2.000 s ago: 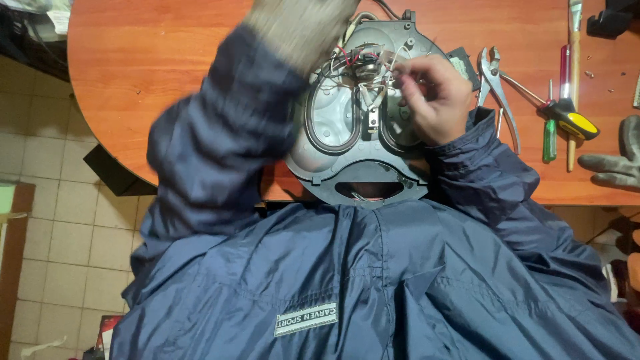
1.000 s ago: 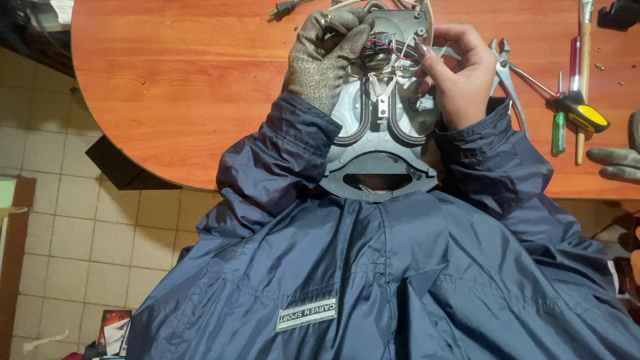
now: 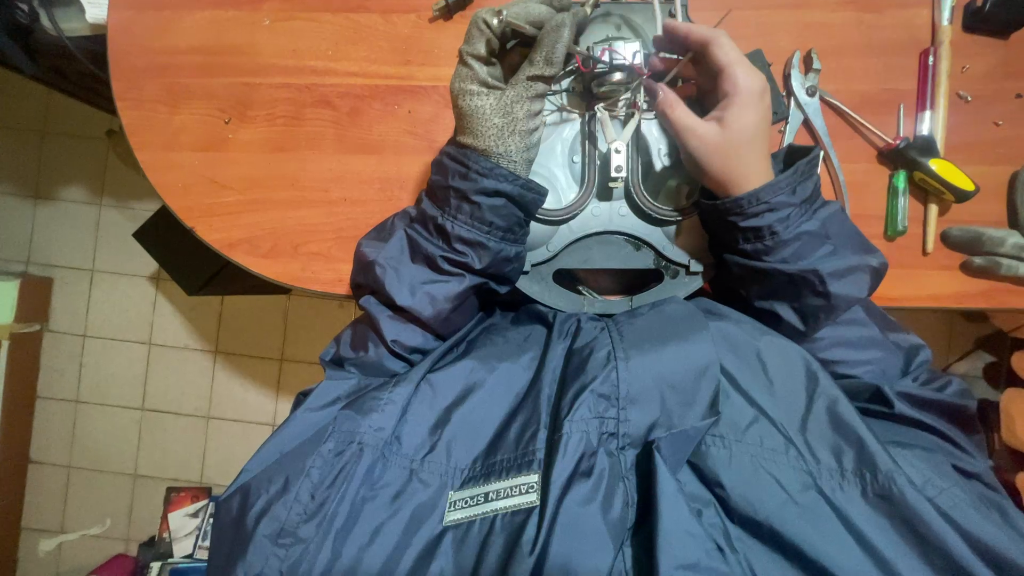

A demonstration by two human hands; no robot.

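Note:
An opened electric appliance housing of grey plastic (image 3: 612,240) lies at the table's front edge, a heating element tube (image 3: 590,172) curving inside it. Thin wires (image 3: 632,90) crowd around a metal part near its upper middle. On the left, my left hand (image 3: 512,80) wears a grey knit glove; its thumb and fingers are bent together at the upper left of the wires, and what they pinch is too small to tell. My bare right hand (image 3: 716,104) is at the right of the wires, thumb and fingertips close around thin wire ends; whether they grip one is unclear.
Right of the housing lie slip-joint pliers (image 3: 816,112), a yellow-and-black screwdriver (image 3: 940,172), a green-handled screwdriver (image 3: 897,204), a wooden-handled brush (image 3: 932,212) and a grey glove (image 3: 988,244). Several small screws are scattered on the wooden table (image 3: 280,176). A plug (image 3: 450,8) shows at the top edge.
Two seconds ago my gloved left hand was blurred above the housing's upper left; it has since come down beside the wires. My right hand stays at the wires' right side.

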